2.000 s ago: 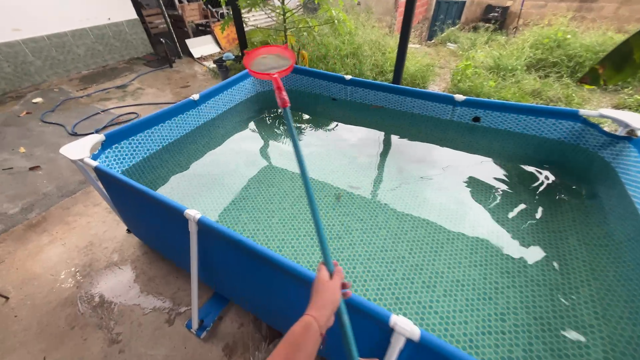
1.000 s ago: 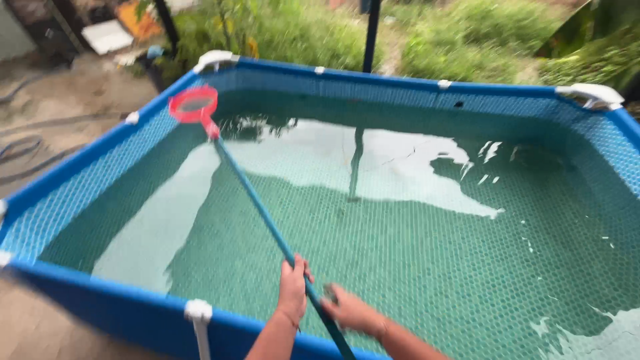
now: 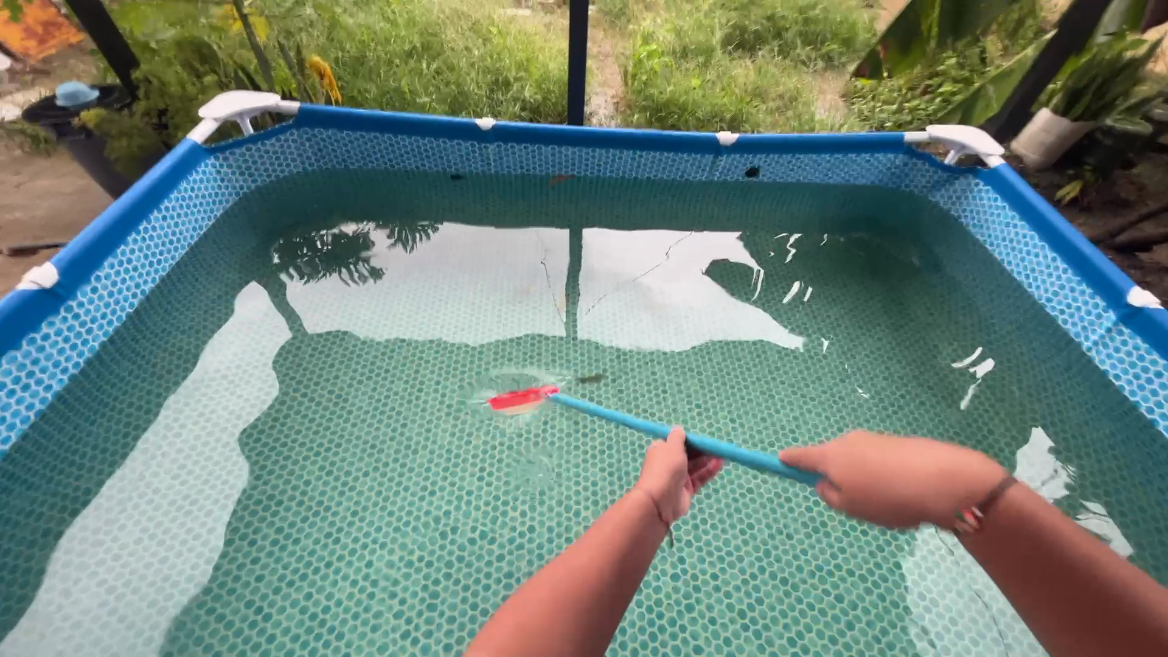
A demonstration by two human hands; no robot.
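A pool skimmer net with a red rim (image 3: 522, 399) is partly in the water near the middle of the frame pool, with ripples around it. Its blue pole (image 3: 620, 417) slants down to the right. My left hand (image 3: 671, 470) grips the pole partway along, fingers wrapped from below. My right hand (image 3: 899, 479) is closed around the pole near its right end, palm down, and hides that end. A small dark leaf-like bit (image 3: 591, 377) lies just right of the net.
The blue pool rim (image 3: 639, 135) with white corner joints (image 3: 965, 141) runs around the water. A dark post (image 3: 578, 64) stands behind the far side. Dark specks (image 3: 752, 172) show at the far wall. A black pot (image 3: 82, 128) is at the left, a pale planter (image 3: 1047, 137) at the right.
The net has come down from above the pool's far left part into the water. My right hand, out of view two seconds ago, now holds the pole. The view has turned toward the pool.
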